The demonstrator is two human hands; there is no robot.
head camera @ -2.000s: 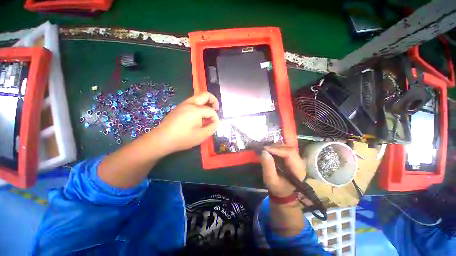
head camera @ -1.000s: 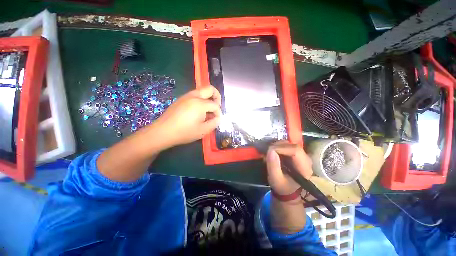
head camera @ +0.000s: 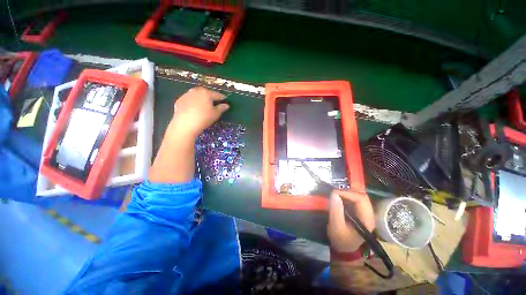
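Note:
The red frame [head camera: 354, 141] lies in front of me around an opened tablet [head camera: 313, 131], with the silver battery above a shiny circuit board [head camera: 300, 177]. My right hand [head camera: 350, 222] holds the soldering iron [head camera: 363, 230] like a pen, its thin tip over the board near the battery's lower edge. My left hand [head camera: 199, 112] is left of the frame, above the pile of small wired components [head camera: 222, 157]. Its thumb and fingers close on a small black block [head camera: 221, 102], mostly hidden by the fingers.
Another red-framed tablet [head camera: 126, 124] rests tilted on a white foam tray [head camera: 145, 144] at left. A third framed tablet [head camera: 220, 53] lies on the green belt. At right are a cup of metal shavings [head camera: 424, 222], cardboard [head camera: 449, 236], a fume fan [head camera: 392, 161] and another red frame [head camera: 481, 239].
My left hand has left the tablet's left edge and moved to the black block above the pile. The iron's tip now shows over the board. The view has shifted left and up, showing more frames.

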